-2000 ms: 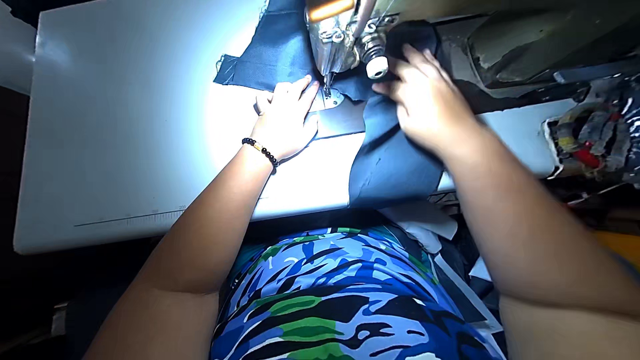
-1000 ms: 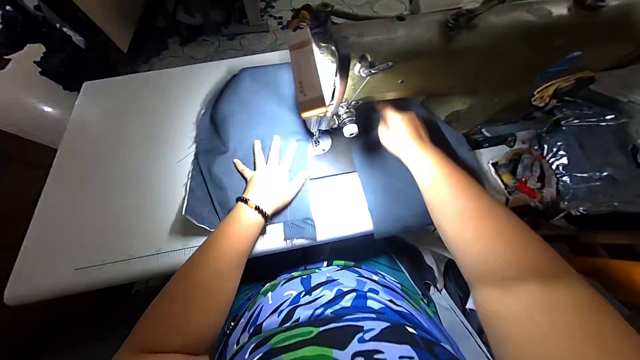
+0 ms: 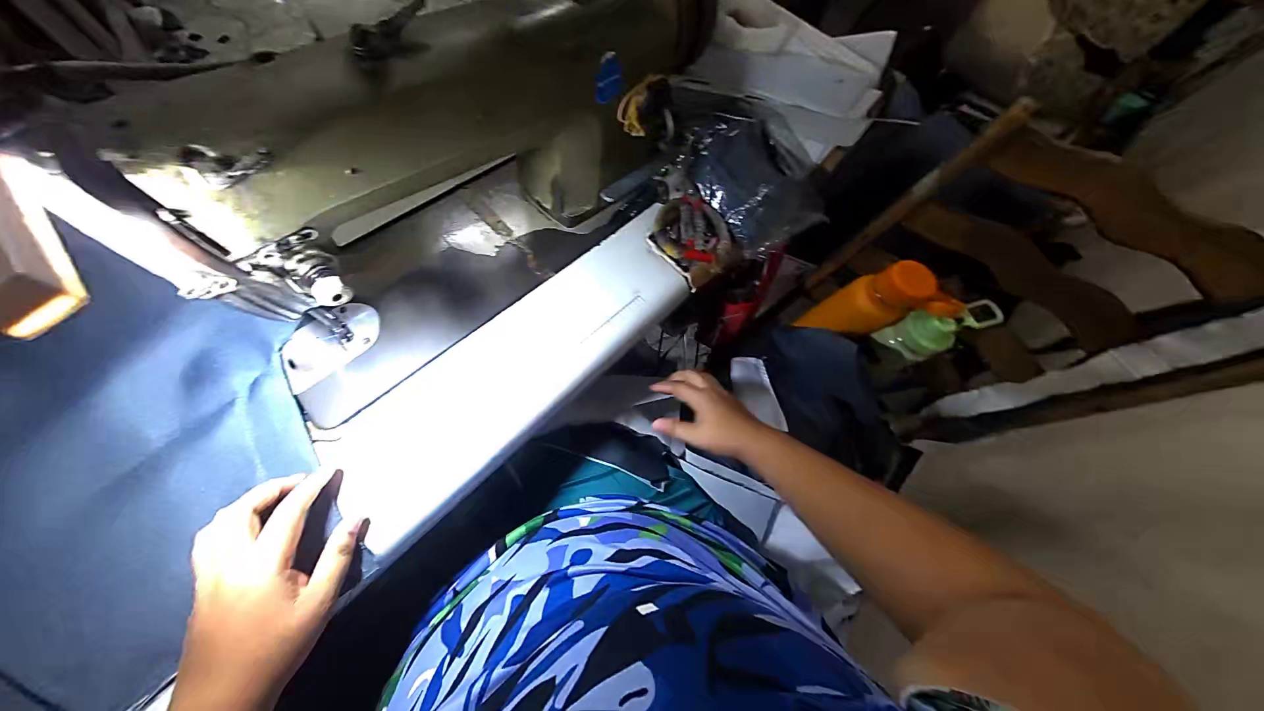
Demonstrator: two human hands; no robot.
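Dark blue fabric (image 3: 118, 425) lies flat on the left part of the sewing machine's table (image 3: 494, 375), its edge reaching the needle plate (image 3: 346, 336) under the presser foot. My left hand (image 3: 262, 563) rests on the fabric near the front edge of the table, fingers spread. Off the table's front edge, beside my lap, my right hand (image 3: 706, 415) hovers with fingers apart over dark and white cloth pieces (image 3: 760, 395); I see nothing held in it. The industrial sewing machine (image 3: 415, 118) spans the upper left.
A round container of small items (image 3: 696, 237) stands at the table's right end, by a clear plastic bag (image 3: 750, 168). Farther right are an orange bottle (image 3: 869, 296), a green bottle (image 3: 923, 334) and a wooden bar (image 3: 928, 188). A lit lamp (image 3: 39, 257) is at far left.
My right hand has left the cloth by the machine and come down past the table's front edge. The fabric right of the needle is gone from there. The view has swung strongly right.
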